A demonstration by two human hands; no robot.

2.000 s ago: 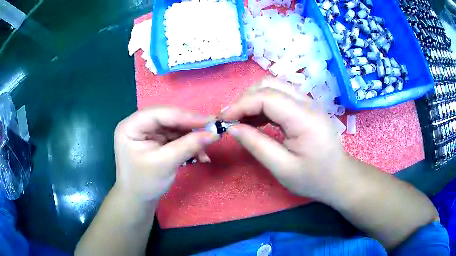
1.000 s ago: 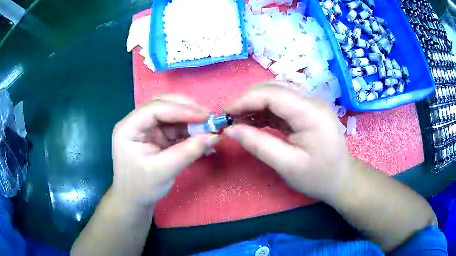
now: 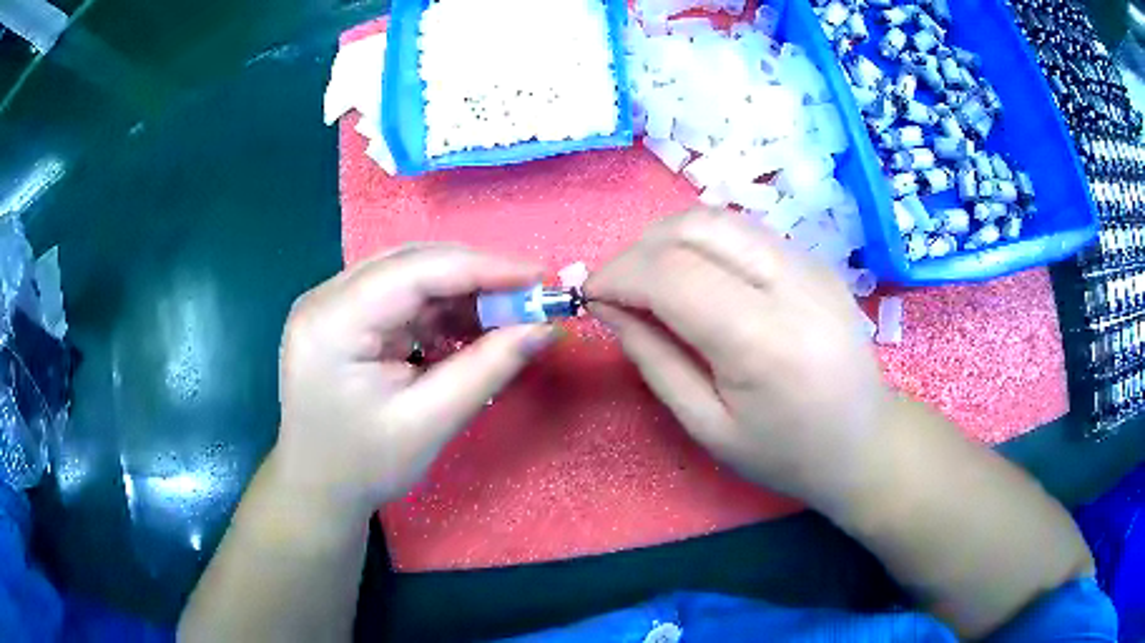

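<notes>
My left hand (image 3: 377, 364) holds a small sleeved component (image 3: 527, 305) between thumb and fingers, over the red foam mat (image 3: 553, 465). The component lies level, with a frosted white sleeve on its left part and a silver barrel with a dark end on the right. My right hand (image 3: 741, 339) has its thumb and fingertips pinched together at the dark end; whether they grip a lead is too small to tell. A small white piece (image 3: 574, 274) shows just above the dark end. Another dark bit shows inside my left hand's curled fingers.
The smaller blue bin (image 3: 527, 156) of white pieces stands at the back. Frosted sleeves (image 3: 741, 113) lie piled between it and the larger blue bin (image 3: 992, 261) of cylinders. A component tray (image 3: 1115, 251) is at the right edge. A clear plastic bag (image 3: 28, 352) lies far left.
The component has turned from mostly hidden to level, with its sleeve and barrel showing. My right fingertips have closed together at its dark end. The view has shifted slightly.
</notes>
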